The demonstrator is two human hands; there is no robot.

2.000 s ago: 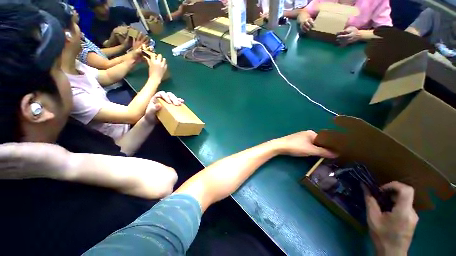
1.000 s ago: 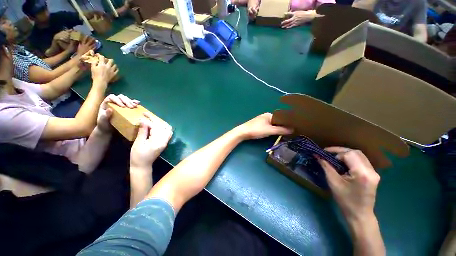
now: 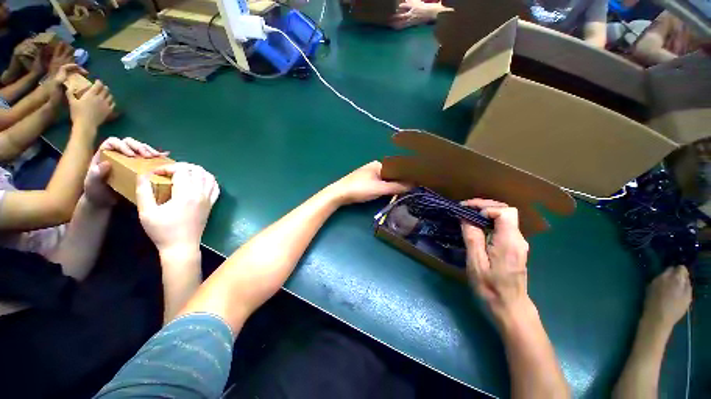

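Observation:
A small brown mailer box (image 3: 425,255) stands on the green bench top in front of me, its lid (image 3: 483,173) raised on the far side. My left hand (image 3: 373,184) is at the box's left end, holding the lid's edge. My right hand (image 3: 499,253) grips a black cable bundle (image 3: 448,206) over the right part of the open box. Strands run left across the box, and a connector end shows at its left corner. A greyish item (image 3: 403,220) lies in the box's left part. The rest of the contents is dark and cannot be told.
A large open carton (image 3: 565,128) stands behind the box. A black cable pile (image 3: 651,222) lies at right, near another person's hand (image 3: 669,292). At left a neighbour's hands hold a closed mailer box (image 3: 129,175). A white cord (image 3: 343,95) crosses the green bench (image 3: 273,140) from a blue device (image 3: 287,45).
The view has swung right, so everything sits further left. My right hand has lifted the cable bundle into clearer sight over the box. The neighbour's second hand has come onto the closed mailer box.

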